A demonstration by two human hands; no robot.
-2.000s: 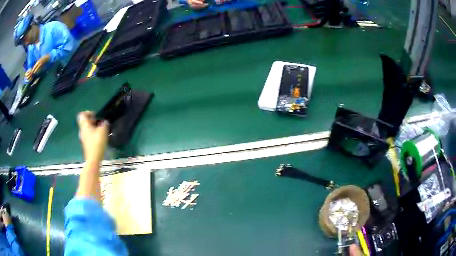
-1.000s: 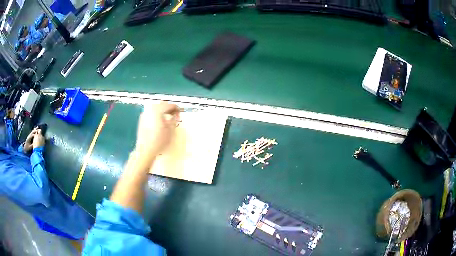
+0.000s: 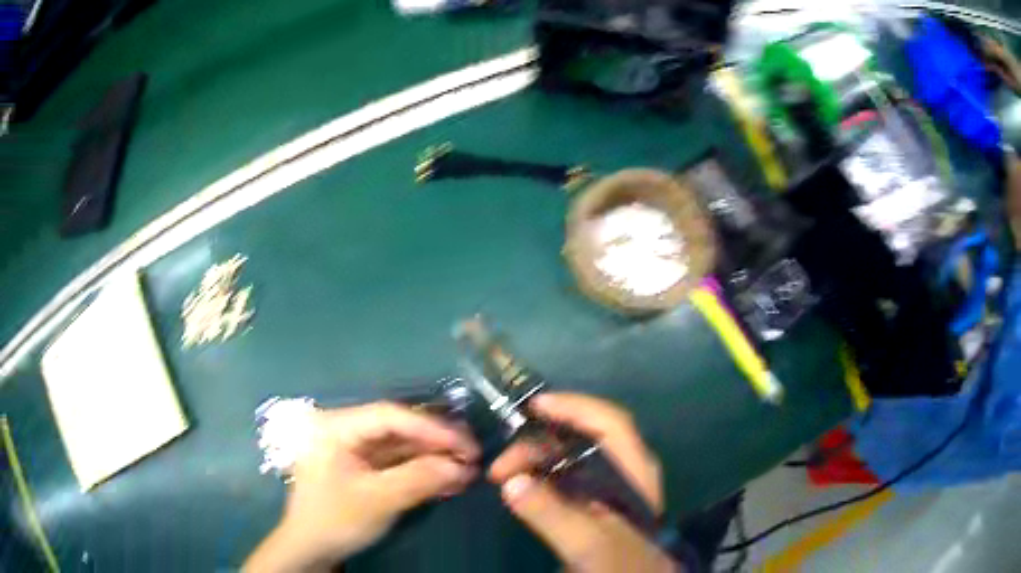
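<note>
The phone assembly lies on the green mat under my hands; its blue-white board (image 3: 287, 434) shows at the left end and the rest is mostly covered. My right hand (image 3: 582, 470) is closed round the blurred soldering iron (image 3: 509, 394), its silvery front end pointing up and left over the mat. My left hand (image 3: 386, 465) is above the phone assembly with thumb and fingers together, close to my right hand; whether it holds a small part is too blurred to tell. A loose pile of thin beige pieces (image 3: 218, 302) and a cream-white sheet (image 3: 114, 386) lie to the left.
The brown round tub (image 3: 640, 241) with white filling stands right of centre, a yellow stick (image 3: 733, 341) beside it. A black cable bundle (image 3: 504, 169) lies left of it. Behind are the black fan housing (image 3: 627, 50) and green-rimmed spool (image 3: 797, 90). A dark slab (image 3: 103, 155) lies beyond the white strip.
The view has swung right and down. My left hand has come from above the cream sheet to the phone assembly. My right hand has come into view with the soldering iron.
</note>
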